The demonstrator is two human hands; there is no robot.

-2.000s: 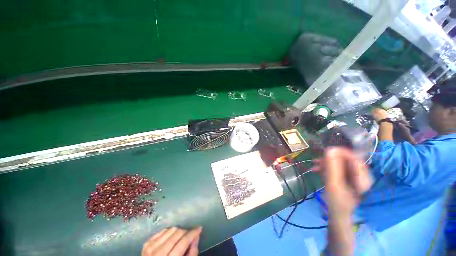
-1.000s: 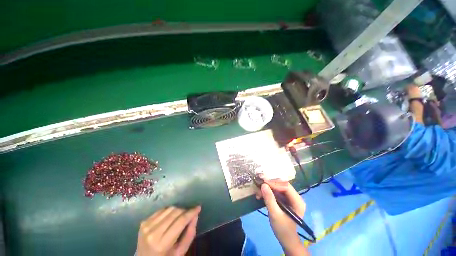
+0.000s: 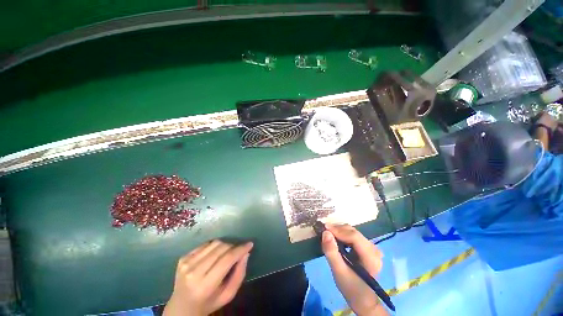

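My right hand (image 3: 352, 262) holds a black pen-like soldering iron (image 3: 364, 276) near its front end, at the lower edge of the pale board (image 3: 358, 207). The iron's tip is too small to make out against the board. Small dark grey-purple components (image 3: 308, 203) lie spread on the board's left half. My left hand (image 3: 210, 278) rests at the bench's front edge, thumb and fingers close together; whether it holds a small part cannot be seen. A pile of small red-brown components (image 3: 155, 203) lies on the green bench to the left.
A black fan with round wire guard (image 3: 271, 133) and a white tub (image 3: 328, 131) stand behind the board. The iron stand (image 3: 404, 102) and yellow sponge (image 3: 412, 137) are behind right. Spaced workpieces (image 3: 310, 62) lie on the far green strip. A blue-sleeved person (image 3: 518, 210) is at right.
My right hand came in from the far right and now holds the iron at the board. My left hand stays near the front edge. The camera view has tilted and shifted.
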